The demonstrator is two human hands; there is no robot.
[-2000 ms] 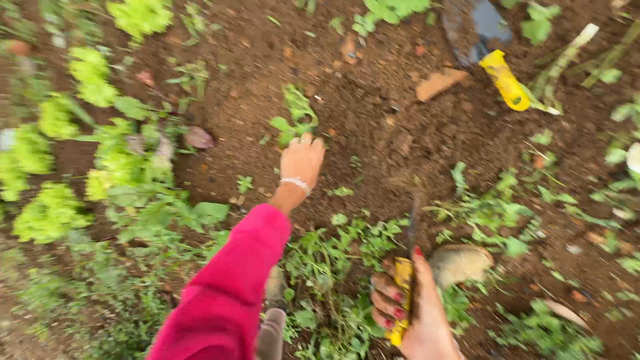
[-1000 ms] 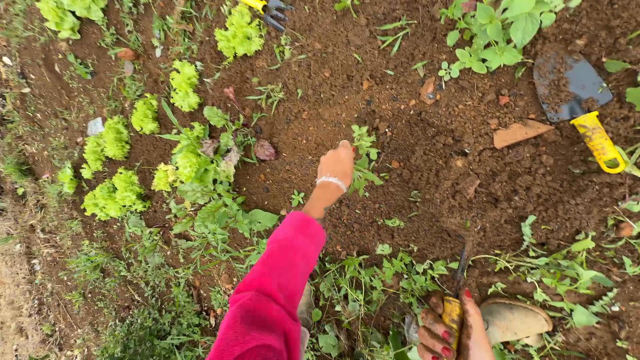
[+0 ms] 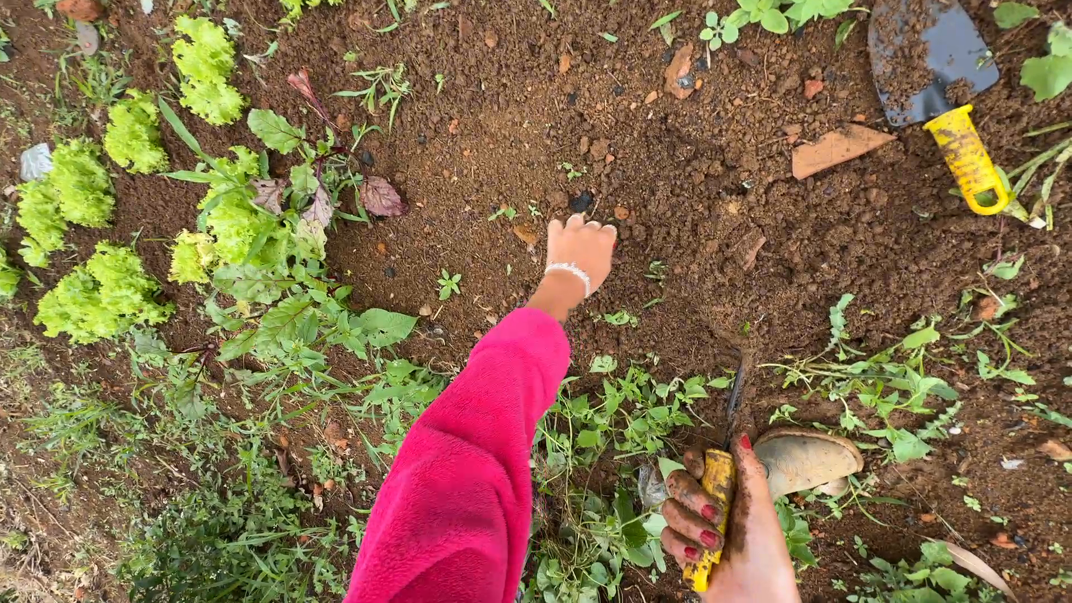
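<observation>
My left hand (image 3: 579, 251), in a pink sleeve with a white bracelet, is low over the brown soil (image 3: 670, 251), its fingers curled and their tips out of sight. Whether it holds anything is hidden. Small seedlings (image 3: 504, 213) grow just left of its fingers. At the lower right my right hand (image 3: 720, 519), muddy and with red nails, is closed around the yellow handle of a hand tool (image 3: 713, 511). The tool's thin dark metal part points up toward the soil, and its far end is caked in dirt or hidden by it.
Lettuce plants (image 3: 100, 293) and a red-leaved plant (image 3: 381, 197) grow at the left. A trowel with a yellow handle (image 3: 967, 159) lies upper right beside a terracotta shard (image 3: 840, 151). A shoe (image 3: 804, 461) shows by my right hand, among low weeds (image 3: 624, 410).
The green plant at my left fingers in both earlier frames no longer shows there. My right hand still grips the yellow handle. The view has shifted.
</observation>
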